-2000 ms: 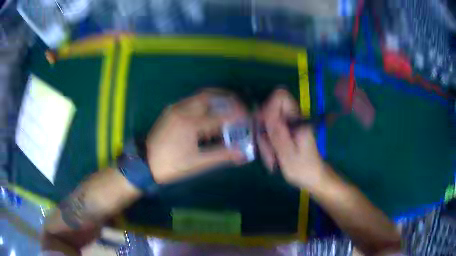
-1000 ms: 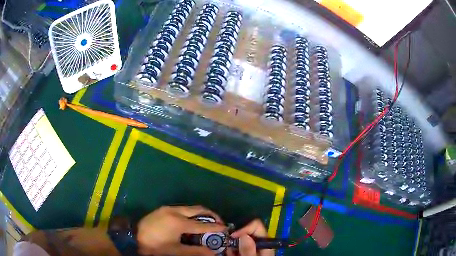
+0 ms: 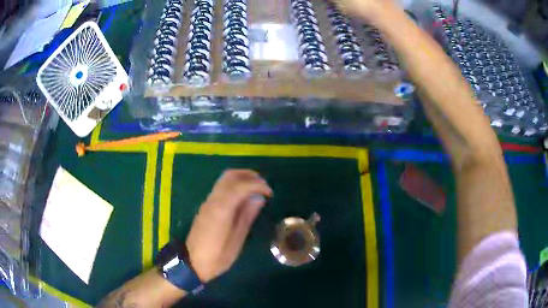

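Observation:
A speaker driver (image 3: 295, 240) lies on the green mat inside the yellow tape rectangle, shiny cup face up with a brownish centre; its terminal tab points to the upper right. My left hand (image 3: 231, 210) is just left of it, not touching, with fingers curled. A small grey bit shows at its fingertips; whether it is a held piece is unclear. My right hand (image 3: 354, 5) is at the top edge over the blister tray (image 3: 270, 90), mostly cut off; its fingers and anything in them cannot be made out. No test pen is visible.
Shiny units stand in rows in the tray behind the work area. A second tray stack (image 3: 499, 78) is at the far right, beyond my right arm. A white fan (image 3: 81, 78), an orange stick (image 3: 132, 142) and a paper sheet (image 3: 75, 225) are left; a dark red pad (image 3: 422, 189) is right.
The driver that was between my hands now lies on the mat. My right hand has left the test pen and moved up over the tray. The red and black leads are out of sight.

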